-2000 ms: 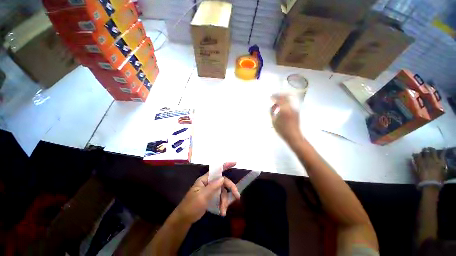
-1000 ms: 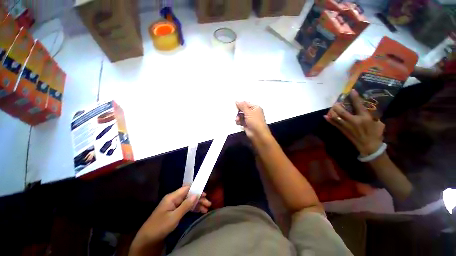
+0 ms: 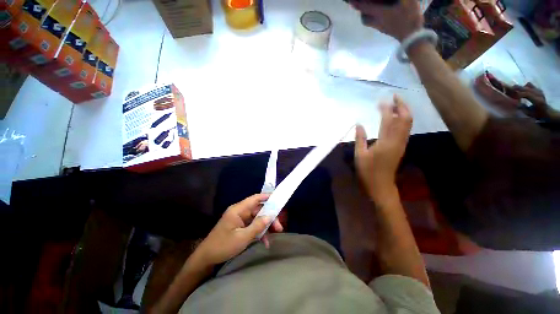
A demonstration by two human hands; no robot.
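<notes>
My left hand (image 3: pixel 236 230) is over my lap below the bench edge, with a white strip (image 3: pixel 301 173) pinched between thumb and fingers. One length of the strip slants up and right towards my right hand; a shorter end points up at the bench edge. My right hand (image 3: pixel 382 147) is raised at the bench edge, fingers apart and partly blurred. The strip's far end lies close to its thumb; whether they touch is unclear. A white-faced retail box (image 3: pixel 153 127) with orange-red sides lies on the bench at the left.
Another person's arm (image 3: pixel 445 92) with a pale wristband reaches over the bench at right. Stacked orange boxes (image 3: pixel 67 52) stand left. A brown carton (image 3: pixel 184 15), yellow tape (image 3: pixel 242 12), a clear tape roll (image 3: pixel 313 29) and black-orange boxes (image 3: pixel 463 30) stand at the back.
My right hand has moved right and its fingers have spread. The strip now slants further right. The other person's arm has come in over the bench. The view has shifted slightly.
</notes>
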